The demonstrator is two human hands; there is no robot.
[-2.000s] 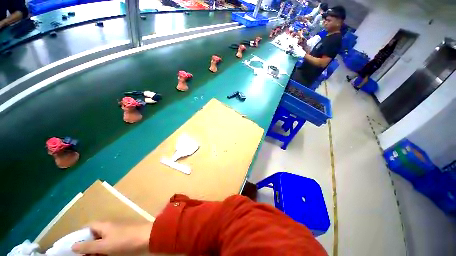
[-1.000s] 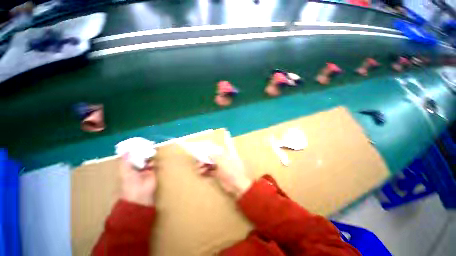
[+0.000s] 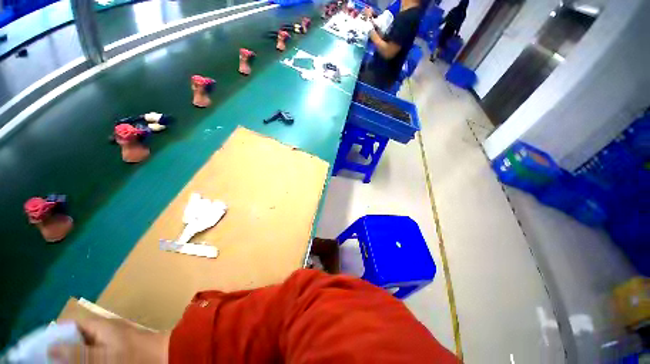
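My right hand [image 3: 107, 341] is at the lower left edge, its fingers closed around a white glue bottle [image 3: 48, 343], which is blurred and partly cut off. My left hand is out of the picture. A crumpled white tissue [image 3: 203, 215] lies on the brown cardboard [image 3: 264, 192], with a flat white strip [image 3: 189, 248] at its lower end. Tan figure parts with red pieces stand spaced on the dark green belt, the nearest [image 3: 51, 219] at the left. A black-and-white figure part [image 3: 153, 121] lies behind the second one.
A small black part [image 3: 279, 117] lies on the green bench edge beyond the cardboard. White sheets [image 3: 317, 67] lie farther along. A seated person [image 3: 393, 44] works at the far end. A blue crate [image 3: 385, 112] stands on a stool at the bench side. An empty blue stool [image 3: 395, 249] is nearer.
The view has swung right since one second ago. My left hand and the white wad in it have left the picture. My right hand still holds the bottle, now at the lower left.
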